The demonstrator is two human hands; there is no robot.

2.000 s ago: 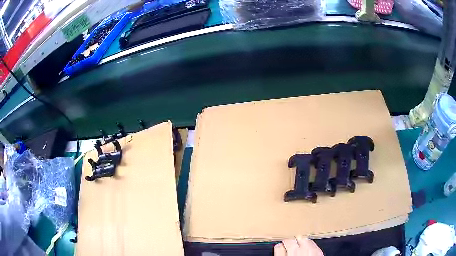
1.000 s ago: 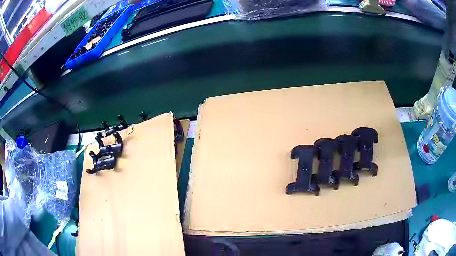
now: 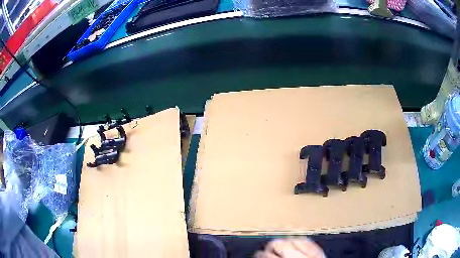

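Observation:
Several black bracket-like parts with curved ends (image 3: 335,162) lie side by side, close together, on the right half of a large tan cardboard sheet (image 3: 252,176). A hand, apparently my right hand (image 3: 291,249), is blurred and cut off by the bottom edge, in front of the cardboard over a black surface (image 3: 353,243). Its fingertips and anything in it are hidden. My left hand is not in view. A dark curved object (image 3: 211,247) shows at the bottom edge, left of the hand.
Black hooked parts (image 3: 107,156) stand on a narrower cardboard (image 3: 131,201) at left. Clear plastic wrap (image 3: 48,176) and a grey sleeve are farther left. A drinking bottle (image 3: 444,138) and crumpled white cloth (image 3: 440,241) are at right. A dark green belt (image 3: 302,60) runs behind.
The hand at the bottom edge left view and is back, now blurred. The dark curved object appeared and shows farther left. The view shifted slightly; the parts on the cardboard keep their arrangement.

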